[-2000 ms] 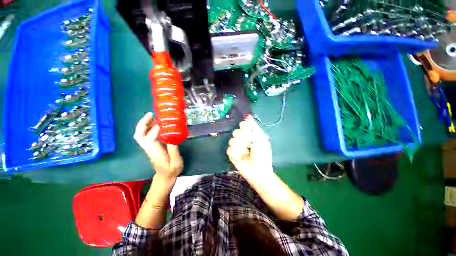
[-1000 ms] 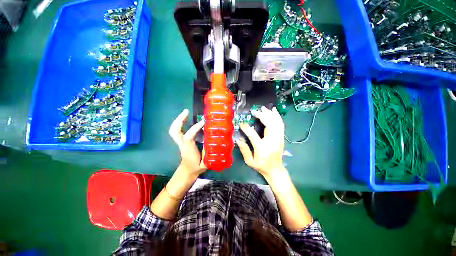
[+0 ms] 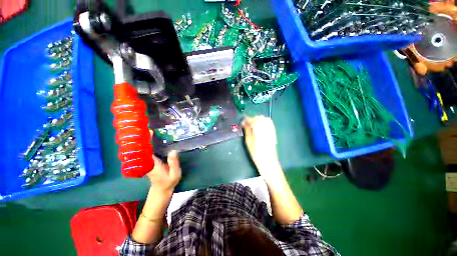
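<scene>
The black press fixture [image 3: 160, 47] stands on the bench with its red ribbed handle [image 3: 131, 131] pointing toward me. A green circuit board [image 3: 193, 128] with silvery parts lies on the dark fixture base [image 3: 223, 105], under the clear pressure head [image 3: 183, 112]. My left hand [image 3: 164, 172] is at the base's front left corner, its fingers partly hidden behind the handle; its grip cannot be told. My right hand [image 3: 259, 136] is just right of the base, beside a small red spot [image 3: 234, 128] on it. Its fingers are bent and blurred, and nothing held can be made out.
The left blue tray [image 3: 89, 110] holds boards in rows. A loose board pile [image 3: 263, 72] with wires lies behind right of the base, near a pale side box [image 3: 211, 66]. Two blue bins [image 3: 320, 135] stand right. A red stool [image 3: 100, 230] is below the bench.
Since one second ago my right hand has left the board and moved to the base's right side. My left hand stays near the front left. The whole view has shifted and tilted.
</scene>
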